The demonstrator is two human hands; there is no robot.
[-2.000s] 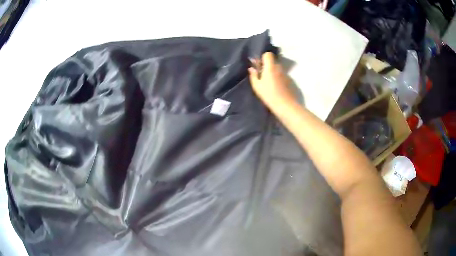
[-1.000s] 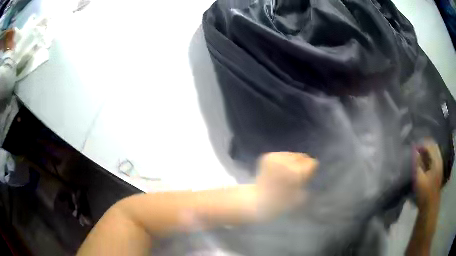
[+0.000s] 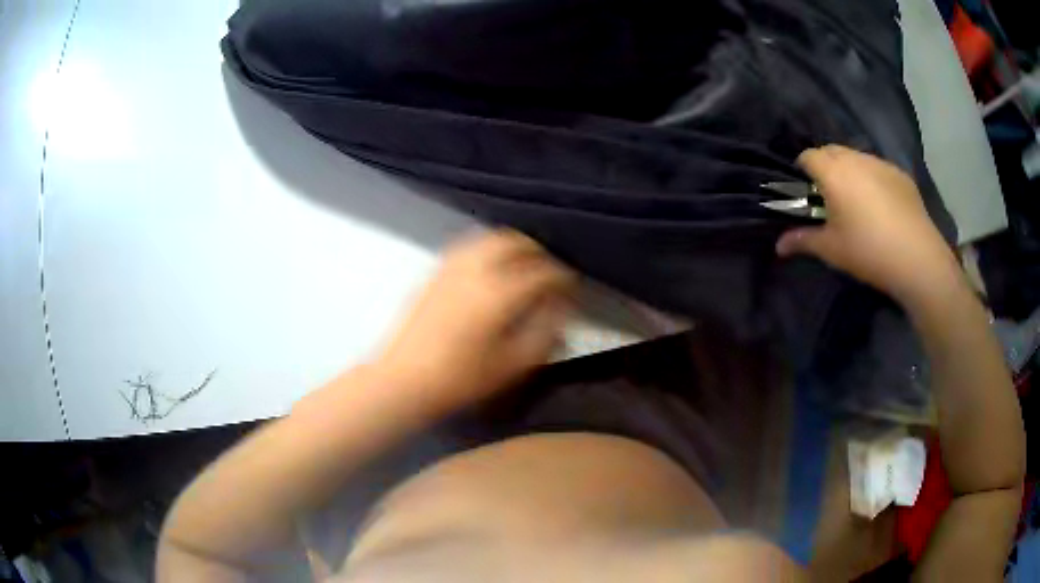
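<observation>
The dark garment lies across the table's upper middle and right, with long parallel folds running sideways. My right hand is at the garment's right part, holding silvery thread snips. Their two blades point left, apart, over the folds. My left hand is blurred at the garment's near edge, by the table's front edge. Its fingertips are not clear, so I cannot tell whether it grips the cloth.
A tangle of dark threads lies on the white table at the lower left. A white paper-like item and red material are at the lower right. A large blurred skin-coloured shape fills the bottom middle.
The view has shifted. The garment now shows matte parallel folds instead of mostly crumpled shiny cloth. The snips' blades have come into view in my right hand. My left hand is at the garment's near edge.
</observation>
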